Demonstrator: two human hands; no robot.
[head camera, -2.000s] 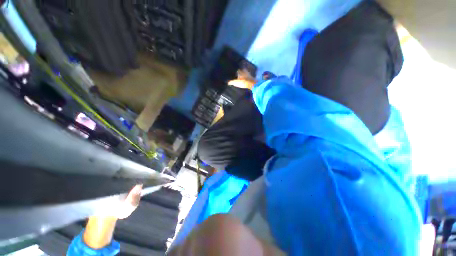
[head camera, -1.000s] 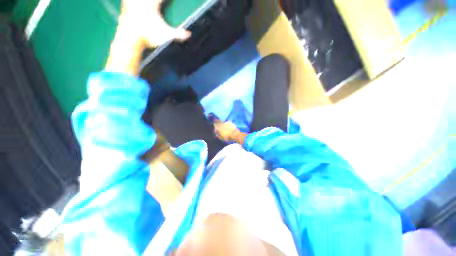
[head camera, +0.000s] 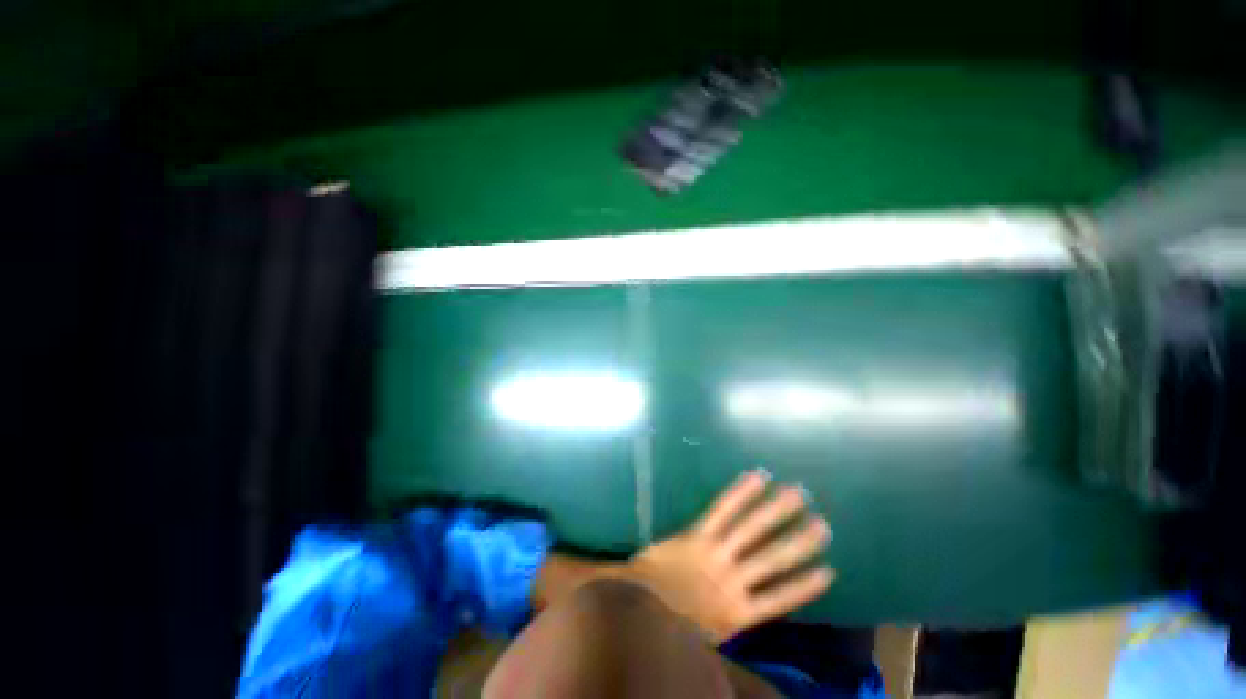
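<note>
My left hand (head camera: 745, 557) lies flat over the near part of the glossy green bench (head camera: 875, 519), fingers spread, with nothing seen in it. Its blue sleeve comes in from the lower left. My right hand is not in view. Beyond the white rail (head camera: 724, 249), a blurred phone unit (head camera: 700, 126) lies at a slant on the green conveyor belt (head camera: 478, 157), with dark and silvery areas showing. It is well away from my left hand.
A tall dark tray stack (head camera: 267, 382) stands at the left of the bench. Pale rims, blurred, stand at the right end (head camera: 1110, 369), beside a dark object (head camera: 1189, 396). A brown carton edge (head camera: 1086, 658) shows below the bench at the lower right.
The view has swung from the floor and my lap to the bench and conveyor. My left hand, earlier at the bench edge, is now over the bench. My right hand has left the view.
</note>
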